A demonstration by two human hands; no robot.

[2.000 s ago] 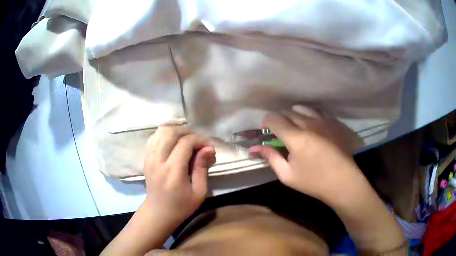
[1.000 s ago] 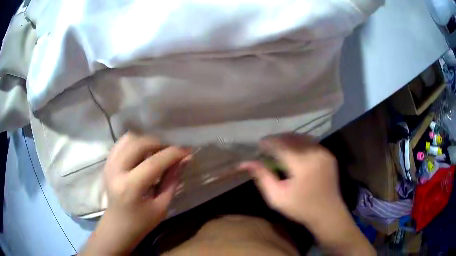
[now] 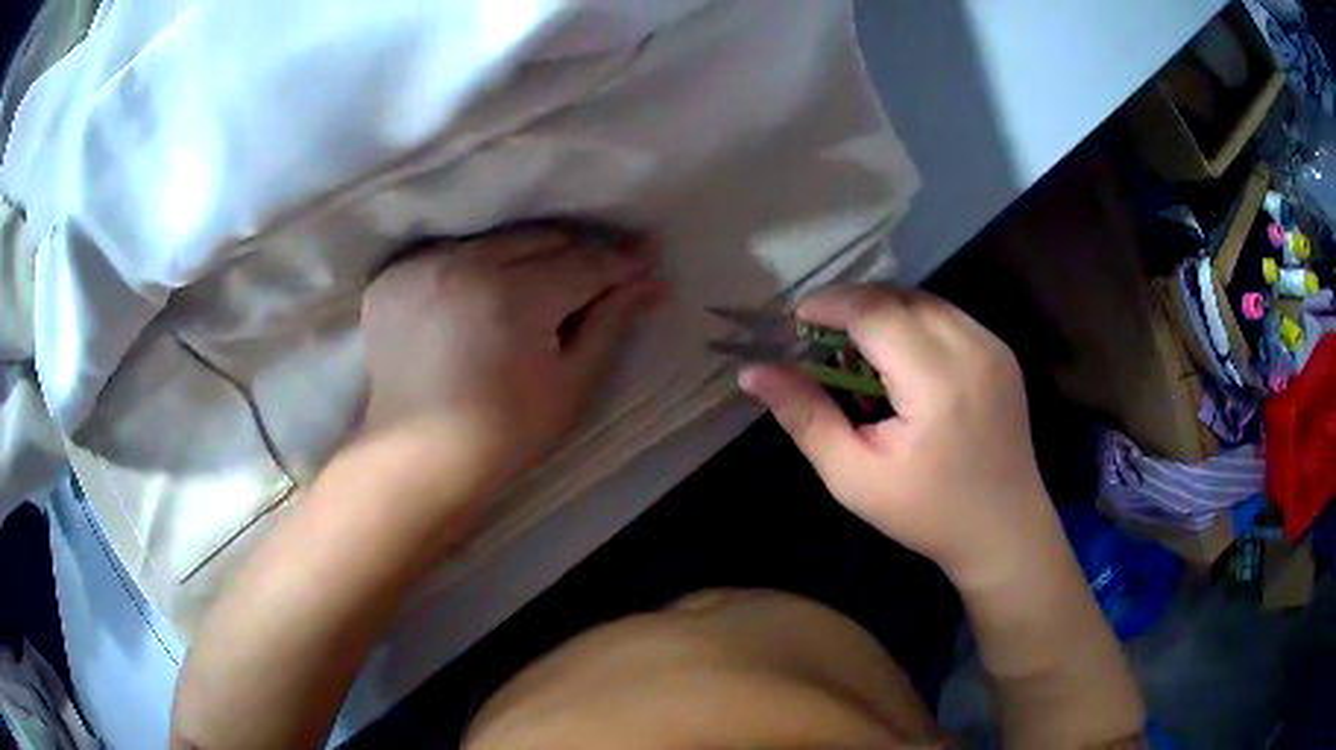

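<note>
The cream garment lies over the white tabletop, its stitched front edge running diagonally below my hands. A patch pocket shows at its lower left. My left hand rests on the garment, thumb and fingertips close together; whether they pinch cloth or a thread cannot be told. My right hand holds green-handled thread snips over the garment's edge. The short blades are parted and point left towards my left hand, not touching it.
The white tabletop ends in a diagonal edge at the right. Beyond and below it are a cardboard box, thread spools, a red basket, striped cloth and a blue bag.
The view has turned and the garment appears shifted left. My left hand has moved up and right, further onto the cloth. The snips, blurred a second ago, now show clearly with parted blades.
</note>
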